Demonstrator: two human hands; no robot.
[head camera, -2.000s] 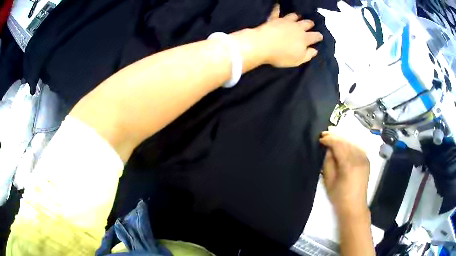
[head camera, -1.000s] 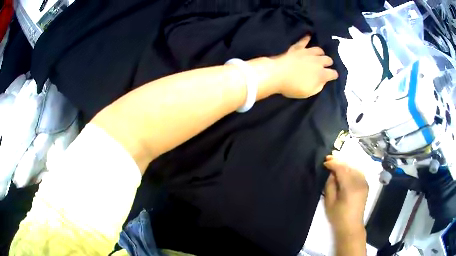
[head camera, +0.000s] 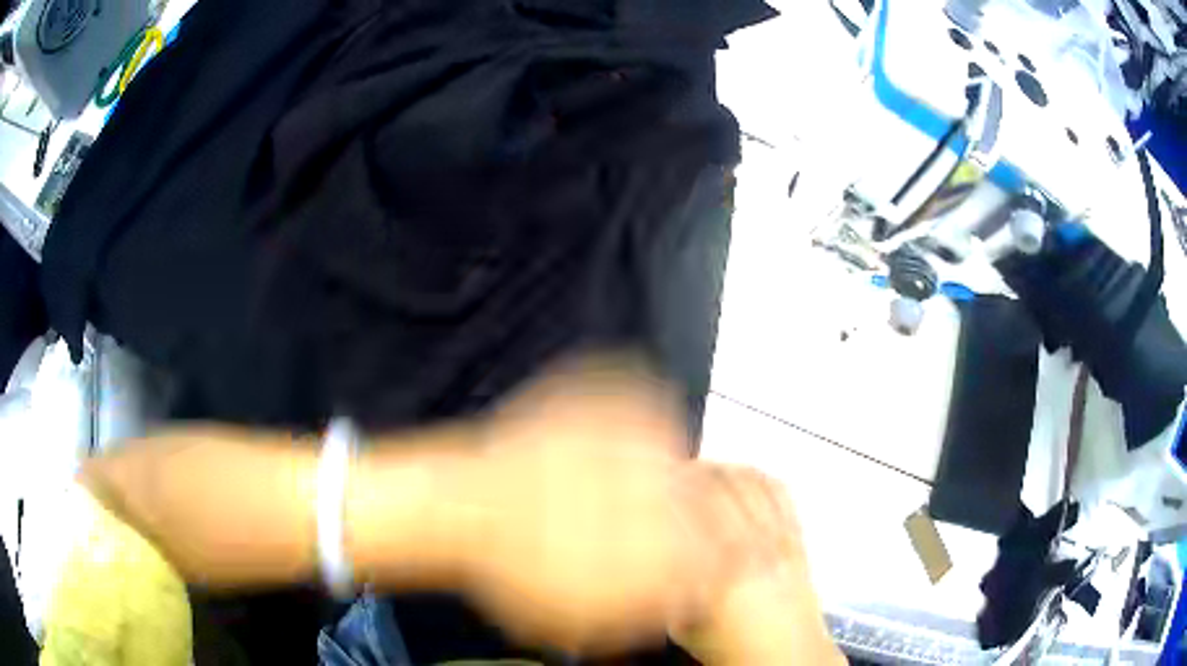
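The black garment (head camera: 443, 221) lies crumpled on the table, its right edge running front to back left of the needle area. My left hand (head camera: 592, 507) is strongly blurred at the garment's near part, a pale bangle on its wrist. My right hand (head camera: 749, 559) is beside it, touching or overlapping it. The fingers of both are hidden or blurred, so I cannot tell what they hold. The presser foot area (head camera: 853, 234) of the sewing machine (head camera: 963, 117) stands apart from the cloth.
A black flat rectangle (head camera: 985, 416) lies right of the needle, with a tan tag (head camera: 928, 545) near the front. Black scraps (head camera: 1022, 572) lie at the right. Black cloth (head camera: 1106, 319) wraps the machine arm. Yellow-green handled scissors (head camera: 137, 63) lie far left. White bundles (head camera: 46, 429) are at left.
The garment has moved left, away from the needle. My left hand has come from the far part of the cloth towards me, and my right hand has moved left and nearer. The view has shifted.
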